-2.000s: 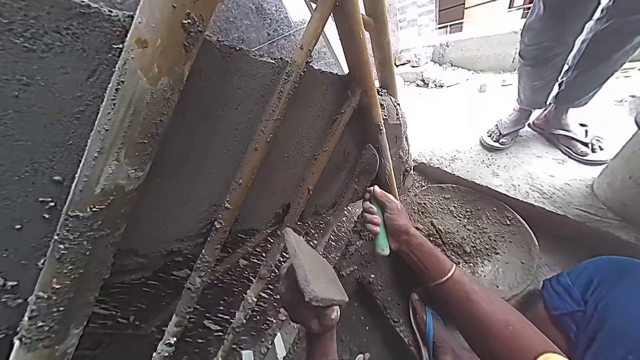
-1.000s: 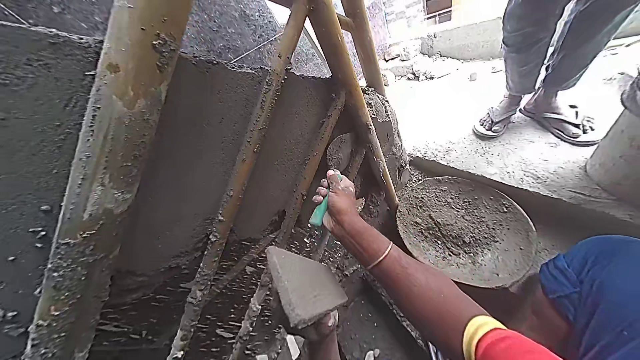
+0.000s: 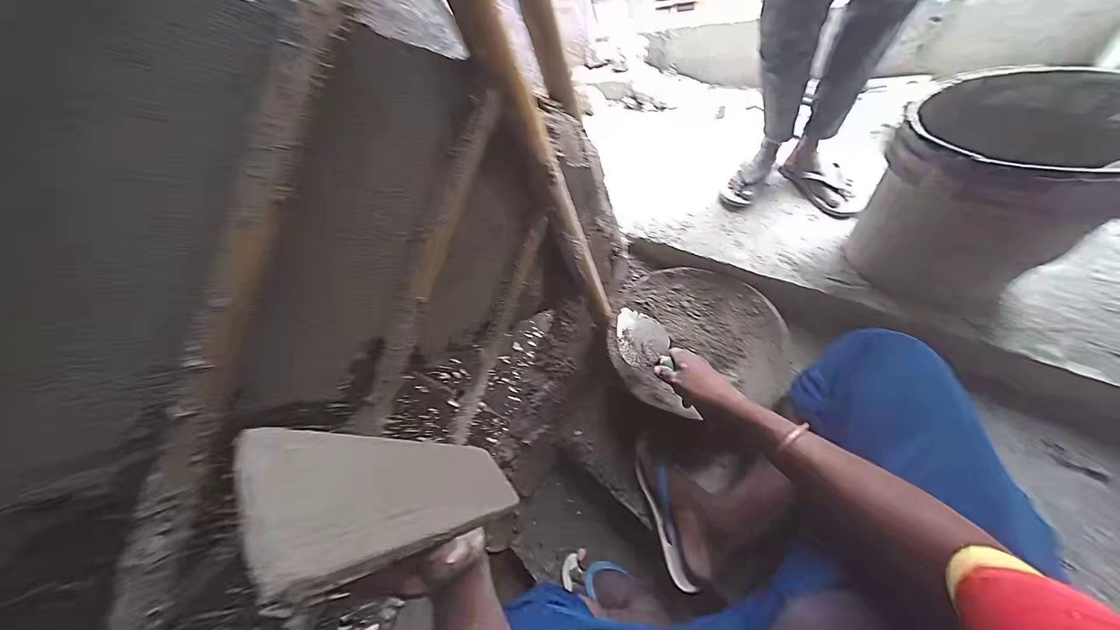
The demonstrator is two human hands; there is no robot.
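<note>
My right hand [image 3: 696, 381] grips the green handle of a trowel, whose mortar-smeared blade [image 3: 643, 339] lies over the left edge of a round pan [image 3: 761, 306] of grey mortar. At the lower left, my left hand [image 3: 451, 564] is under a flat, mortar-coated board or float [image 3: 367, 507], its face turned up; its grip is partly hidden beneath. Freshly coated grey plaster covers the wall [image 3: 367, 201] behind the slanting poles.
Yellowish, mortar-crusted poles [image 3: 534, 149] slant between me and the wall. A large drum [image 3: 945, 210] stands at the right, beyond a low ledge [image 3: 875, 315]. Another person's sandalled feet [image 3: 818, 184] are beside it. My bent knees are close below the pan.
My right hand has moved with the trowel from the wall behind the poles to the pan. The board is lower and further left in view. The view has swung right, showing more of the drum.
</note>
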